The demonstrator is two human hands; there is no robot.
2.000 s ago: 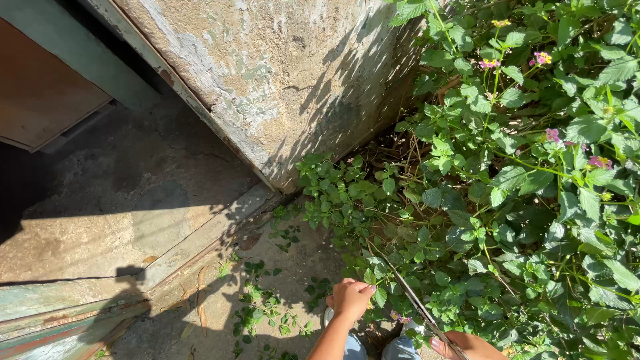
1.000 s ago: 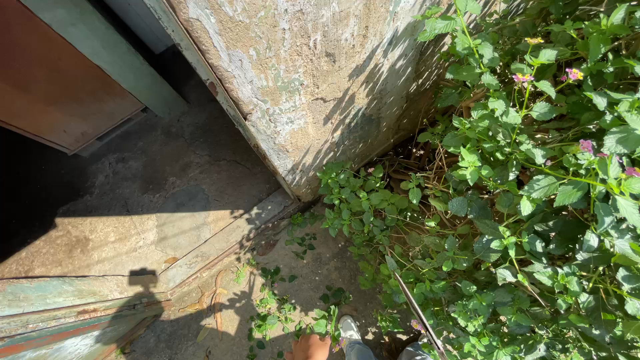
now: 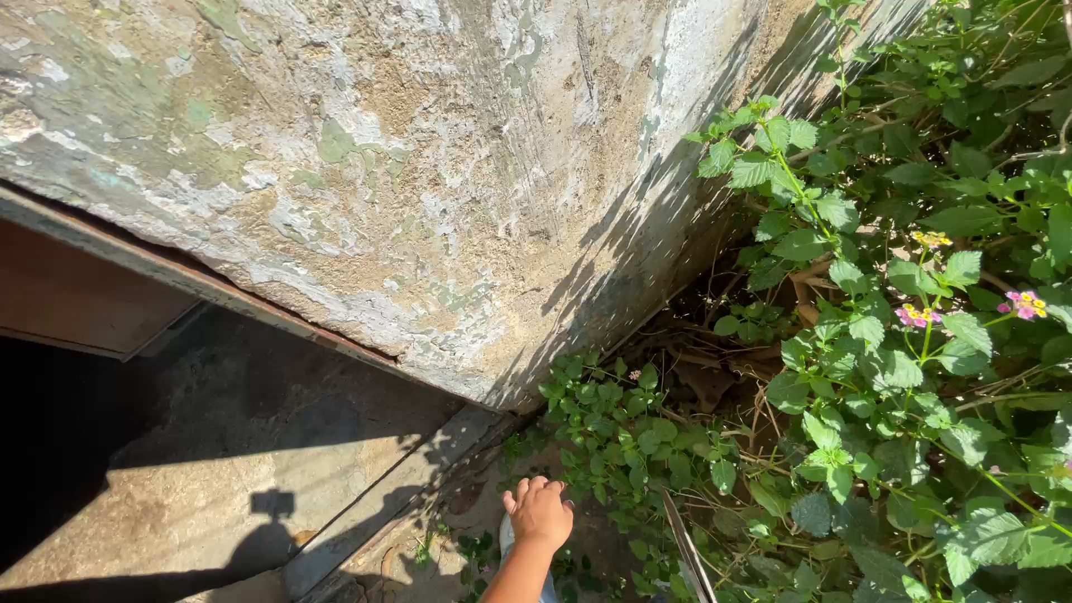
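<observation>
My left hand (image 3: 540, 512) reaches forward at the bottom centre, over the ground and beside the low leafy stems (image 3: 620, 427) at the foot of the wall. Its fingers are slightly spread and hold nothing visible. To its right, long metal blades (image 3: 687, 544), perhaps of garden shears, point up into the greenery from the bottom edge. The hand on them is out of frame. Lantana shrubs (image 3: 913, 368) with pink and yellow flowers (image 3: 1023, 305) fill the right side.
A wall with peeling paint (image 3: 469, 184) rises across the top. On the left is a doorway with a concrete floor (image 3: 201, 502), a sill (image 3: 368, 502) and a brown panel (image 3: 84, 285). A shoe (image 3: 507, 533) shows beside my left wrist. Cut sprigs (image 3: 477, 548) lie on the ground.
My left hand has come up from the bottom edge towards the stems by the wall. My right hand, seen on the blades' handle two seconds ago, is out of view. The view has shifted up the wall.
</observation>
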